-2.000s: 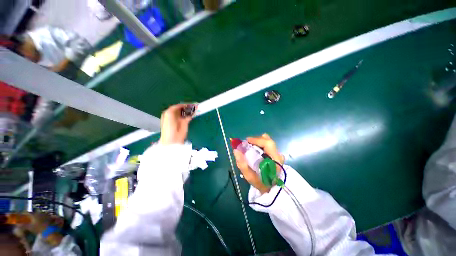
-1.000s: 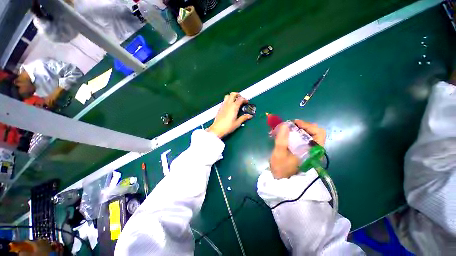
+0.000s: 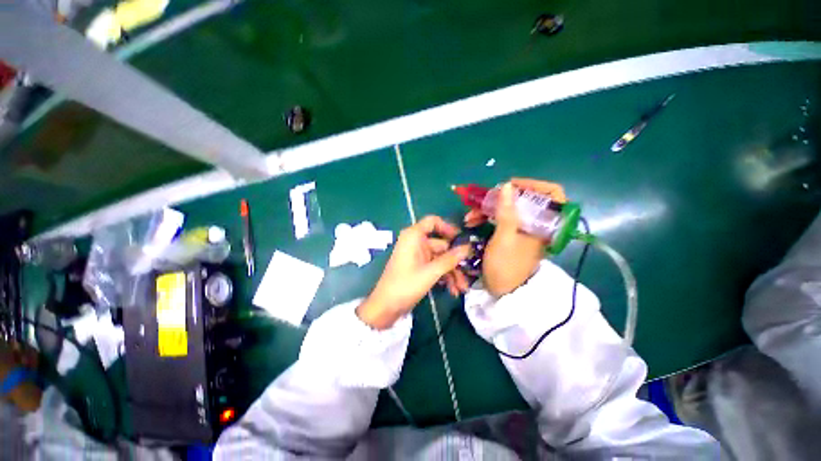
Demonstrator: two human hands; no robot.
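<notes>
My left hand [image 3: 416, 270] holds a round black workpiece [image 3: 469, 256] between thumb and fingers, near the centre of the picture. My right hand [image 3: 518, 239] is shut on a dispensing syringe [image 3: 529, 209] with pinkish contents. Its red tapered front [image 3: 472, 194] points left, above the workpiece and apart from it. A green adapter [image 3: 565, 228] caps its rear, with a clear hose [image 3: 630, 288] and a thin black cable running from that end. The right hand's lower fingers are close to the workpiece; whether they touch it is unclear.
A black dispenser controller [image 3: 171, 360] stands at left beside a crumpled plastic bag [image 3: 112, 261]. White paper square [image 3: 288, 287], crumpled tissue [image 3: 358, 243] and an orange-ended tool [image 3: 248, 236] lie on the bench. Tweezers [image 3: 642, 124] lie at right. Round parts [image 3: 297, 119] sit on the shelf behind.
The left hand has brought the workpiece from the shelf edge back towards me, beside the right hand. The syringe now points more to the left. The view has shifted, showing more of the controller.
</notes>
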